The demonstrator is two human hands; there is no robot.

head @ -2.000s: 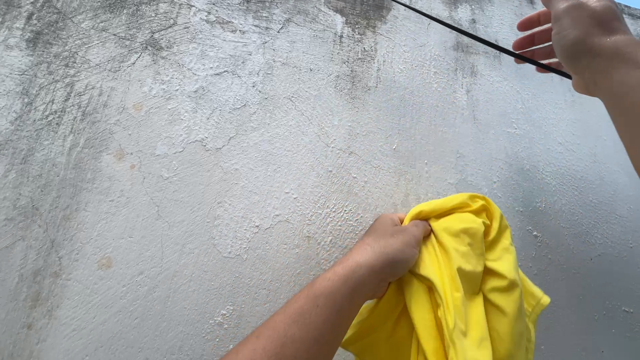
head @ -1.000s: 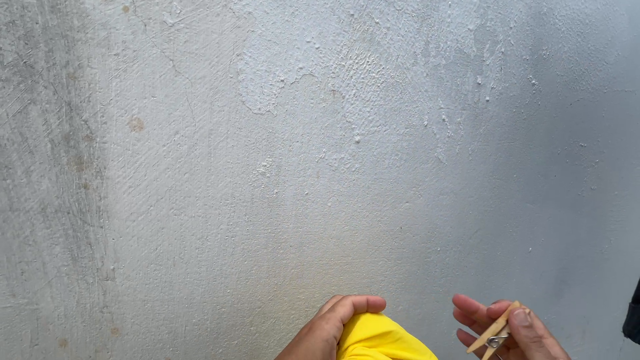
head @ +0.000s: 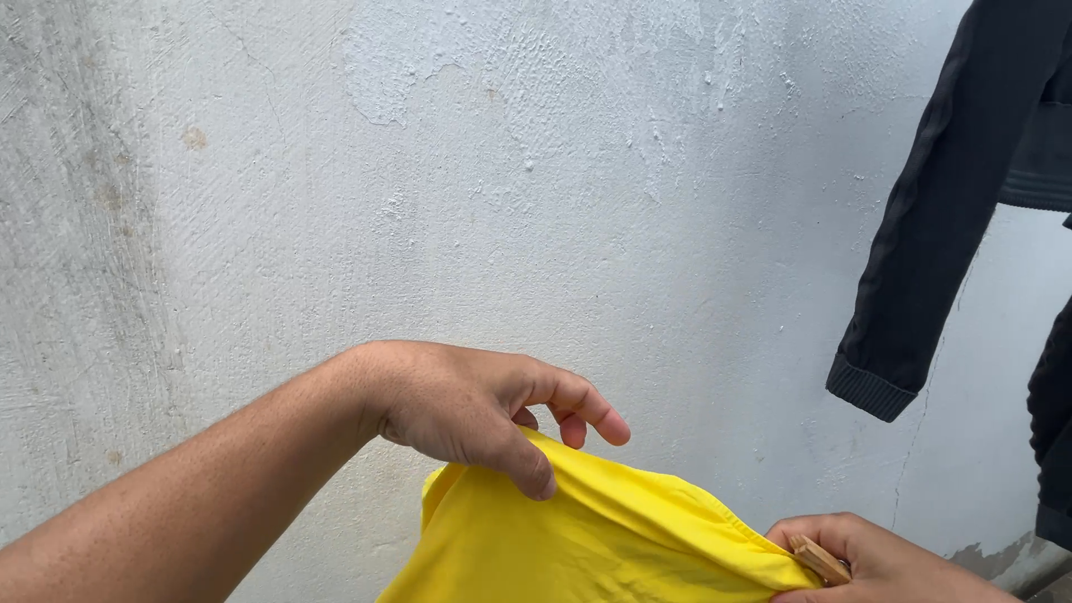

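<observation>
A yellow cloth garment (head: pixel 586 528) is stretched between my two hands at the bottom of the view. My left hand (head: pixel 477 410) holds its upper edge, thumb in front and the other fingers behind and above the fabric. Lower right, my right hand (head: pixel 863 561) grips the garment's other end and also has a wooden clothespin (head: pixel 821 561) between its fingers. The lower part of the garment runs out of view.
A rough, white-painted wall (head: pixel 419 251) with peeling and stained patches stands behind my hands. On the right hangs a dark garment with a long sleeve (head: pixel 921 209) and ribbed cuff. More dark fabric (head: pixel 1055 435) shows at the right edge.
My right hand, first raised by a black line and later holding the clothespin away from the cloth, now grips the yellow garment too. The garment is spread wider. The view has tilted down since the earliest frame.
</observation>
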